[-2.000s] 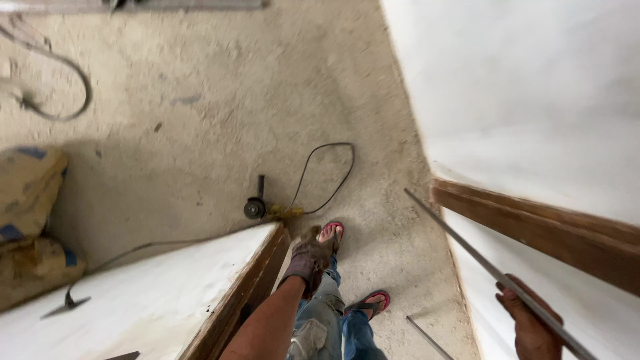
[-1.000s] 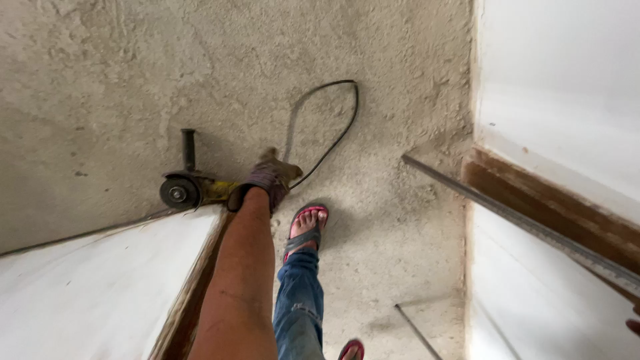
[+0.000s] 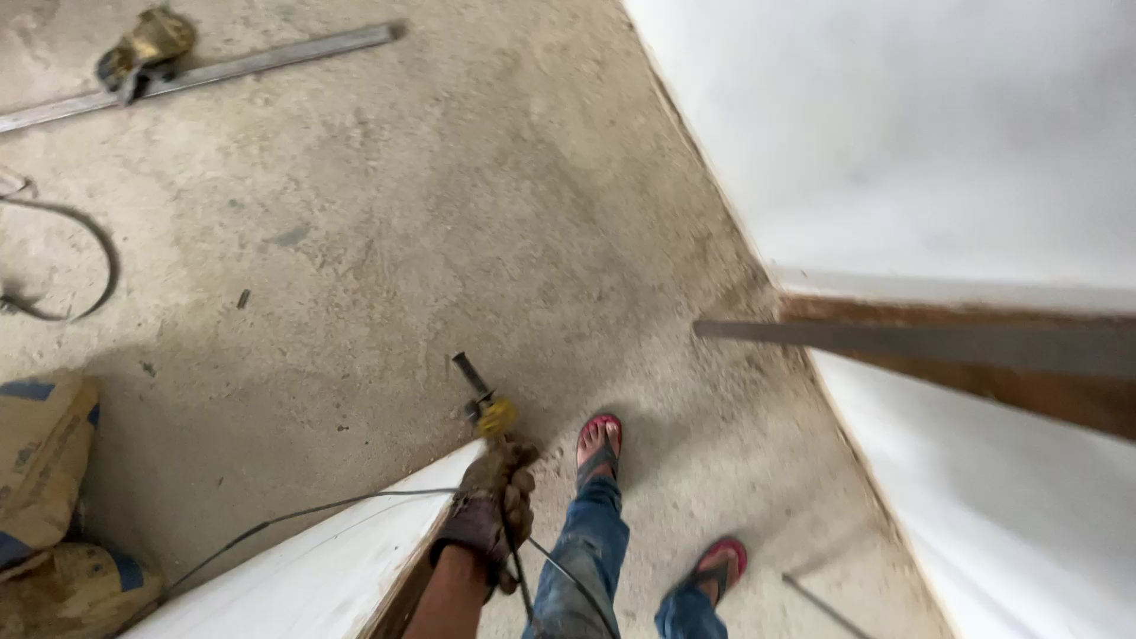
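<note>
My left hand, in a dirty work glove, is closed around the body of a yellow angle grinder. The grinder's black side handle points up and away, and its dark power cord runs past the glove and over the white wall's top. My right hand is out of view. A long flat grey metal bar reaches in from the right edge, its far end near the foot of the right wall; its near end is out of view.
A brown door frame stands in the white wall at right. Paper sacks lie at left. A metal length and a crumpled glove-like item are at upper left. A thin rod is near my sandalled foot.
My left hand, a second ago at the grinder on the floor, has lifted it. The metal bar now lies more level across the view. The view has shifted widely.
</note>
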